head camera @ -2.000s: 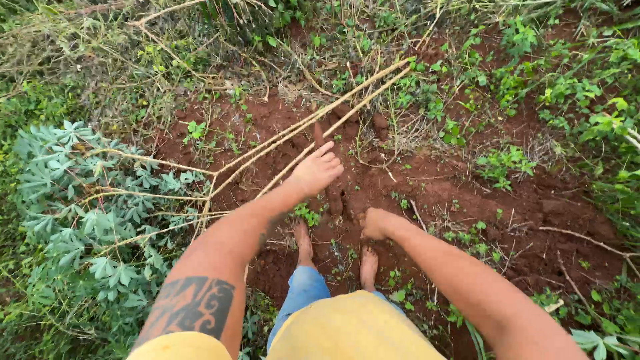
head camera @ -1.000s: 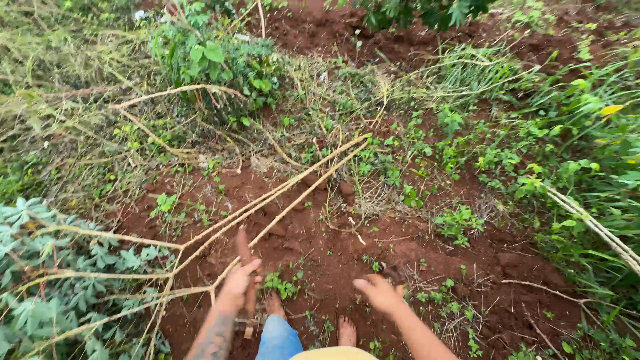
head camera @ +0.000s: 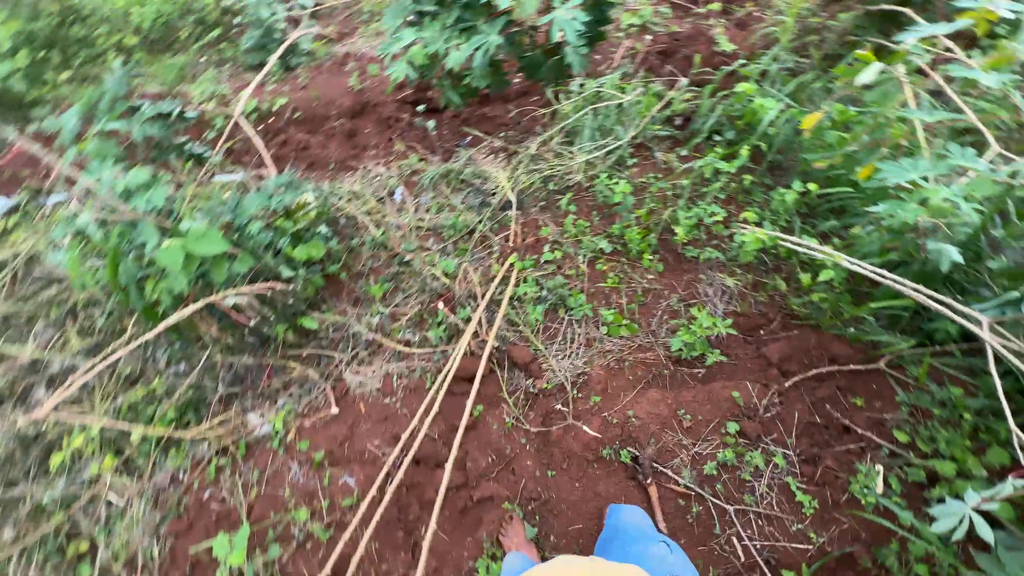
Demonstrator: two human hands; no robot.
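Note:
Neither my left hand nor my right hand shows in the head view now. Long pale woody stems [head camera: 456, 416] run from the bottom edge up to the middle of the view, over reddish soil, left of my bare foot [head camera: 514, 534]. A brown root-like piece [head camera: 654, 502] lies on the soil beside my blue-clad knee [head camera: 640, 544]. What my hands hold or touch is hidden below the frame.
More pale stems [head camera: 896, 280] slant in from the right. A dry branch [head camera: 160, 340] lies at the left among weeds. A leafy bush [head camera: 488, 40] stands at the top, and green plants [head camera: 840, 216] crowd the right side.
Both hands, visible in the earlier frames, have gone out of view. One second ago the left hand held a brown, elongated thing. The view has swung forward.

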